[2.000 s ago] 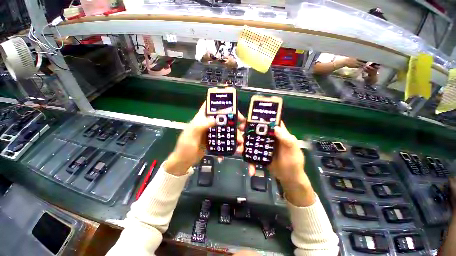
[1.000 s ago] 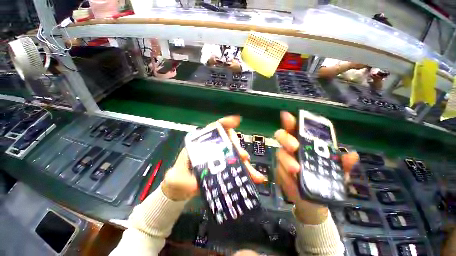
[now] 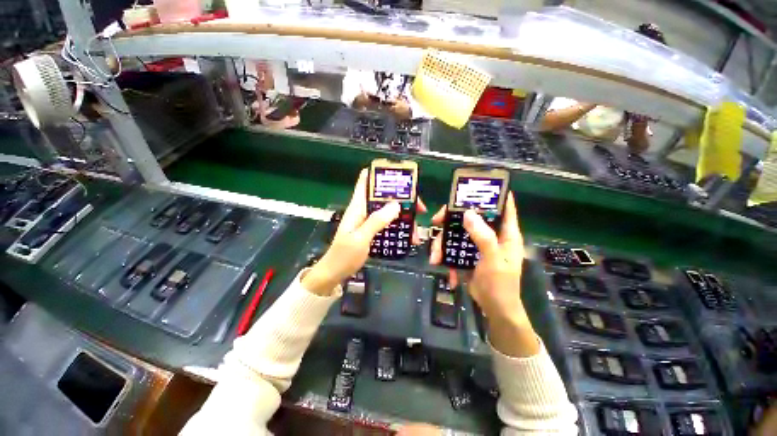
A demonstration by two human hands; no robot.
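Observation:
My left hand point(image 3: 345, 247) holds a keypad phone point(image 3: 393, 185) upright, its lit screen facing me with text on it. My left thumb lies over the keys just below the screen. My right hand point(image 3: 498, 264) holds a second keypad phone point(image 3: 480, 192) beside it, also with a lit text screen and a gold rim. My right thumb covers its upper keys. The two phones are a little apart, above the centre tray. Two phones lie back up in that tray, one point(image 3: 354, 295) at left and one point(image 3: 444, 305) at right.
Small batteries point(image 3: 386, 364) lie near my edge. A left tray point(image 3: 94, 255) and a right tray point(image 3: 558, 341) hold back-up phones. A red pen point(image 3: 255, 301) lies left of centre. A raised shelf point(image 3: 341, 58) with yellow sheets point(image 3: 449, 88) crosses ahead; people work beyond.
The phones were tilted and nearer me one second ago; now both are upright, farther forward. The thumbs are now on the keys below the screens. The screens show different content from two seconds ago.

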